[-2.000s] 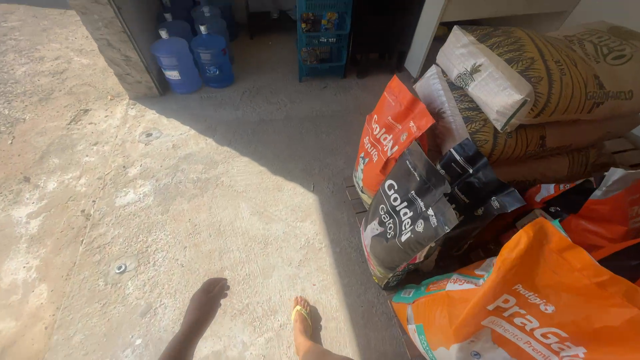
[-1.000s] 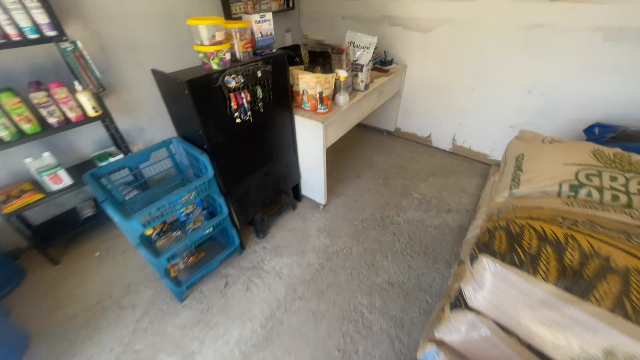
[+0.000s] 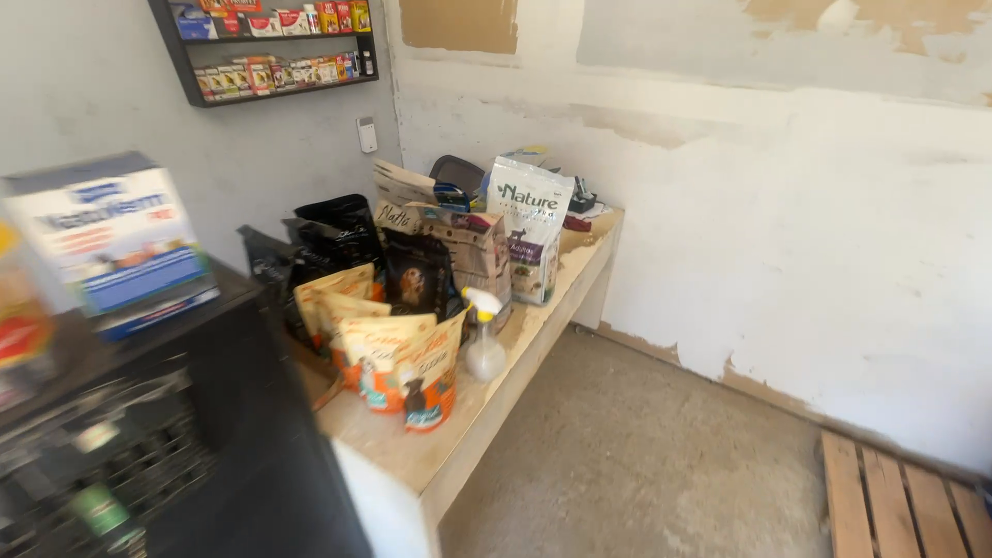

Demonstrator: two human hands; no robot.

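Observation:
Neither my left hand nor my right hand shows in the head view. A wooden counter (image 3: 535,333) runs along the wall, bearing pet food packages. Near its front end stand orange and cream treat pouches (image 3: 430,372), with a clear spray bottle (image 3: 486,353) with a white and yellow head beside them. Behind are black pouches (image 3: 337,232), a brown paper food bag (image 3: 469,248) and a white Nature bag (image 3: 531,232), all upright. At the left, a white and blue box (image 3: 116,248) stands on a black cabinet (image 3: 256,434).
A black wall shelf (image 3: 283,91) holds small boxes and bottles. Blurred packages hang on the cabinet's side at lower left. A chair back (image 3: 457,172) shows behind the counter. Concrete floor (image 3: 643,457) lies between the counter and a wooden pallet (image 3: 891,488) at lower right.
The view has moved from outside into the room, up to the counter and black cabinet. The blue crates and large sacks seen earlier are out of view.

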